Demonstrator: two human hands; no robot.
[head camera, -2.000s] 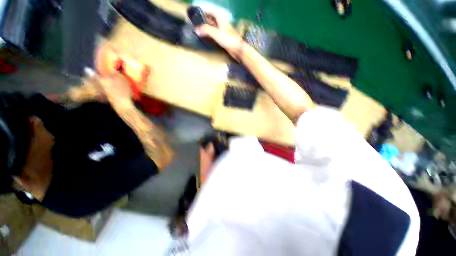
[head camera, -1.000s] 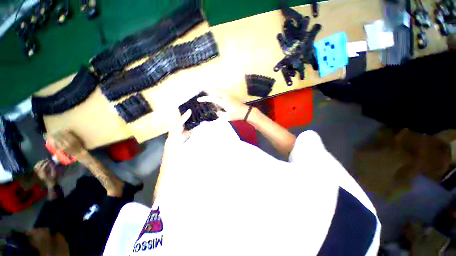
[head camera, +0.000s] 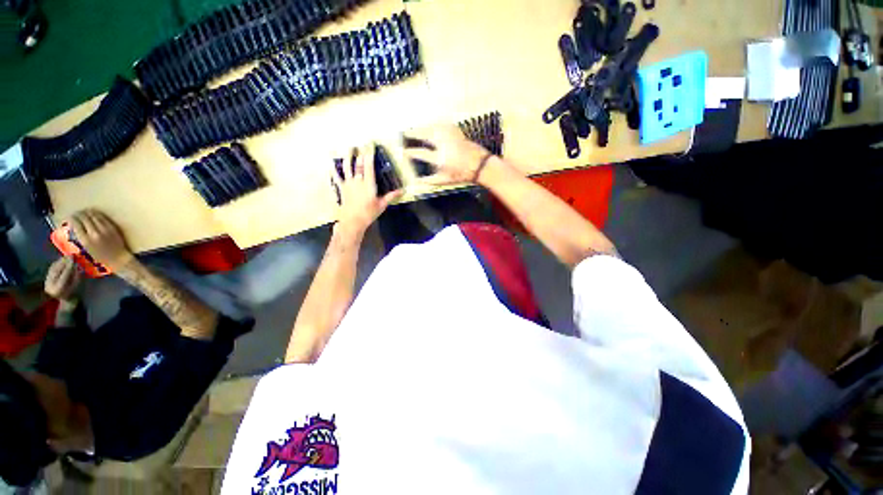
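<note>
My left hand (head camera: 360, 191) is on the bench near its front edge, its fingers around a short group of black moulded parts (head camera: 385, 169). Dark parts show on both sides of its fingers. My right hand (head camera: 455, 157) is just to the right, slightly blurred, with black parts (head camera: 419, 155) at its fingertips. A short row of black parts (head camera: 484, 130) stands beyond my right hand, partly hidden by it. Another short row (head camera: 225, 174) lies to the left. Long rows of black parts (head camera: 290, 79) run along the far left of the bench.
A loose pile of black parts (head camera: 605, 68) lies right, beside a blue fixture (head camera: 672, 97). White papers (head camera: 772, 70) and dark strips (head camera: 806, 72) lie farther right. A neighbour's hands at left hold an orange fixture (head camera: 79, 253). Red-orange stools (head camera: 578, 198) are below the bench edge.
My hands were together around a black block of parts at the bench edge; now they are slightly apart, over the bench. Two seconds ago an arm reached to the far rows. The view has turned.
</note>
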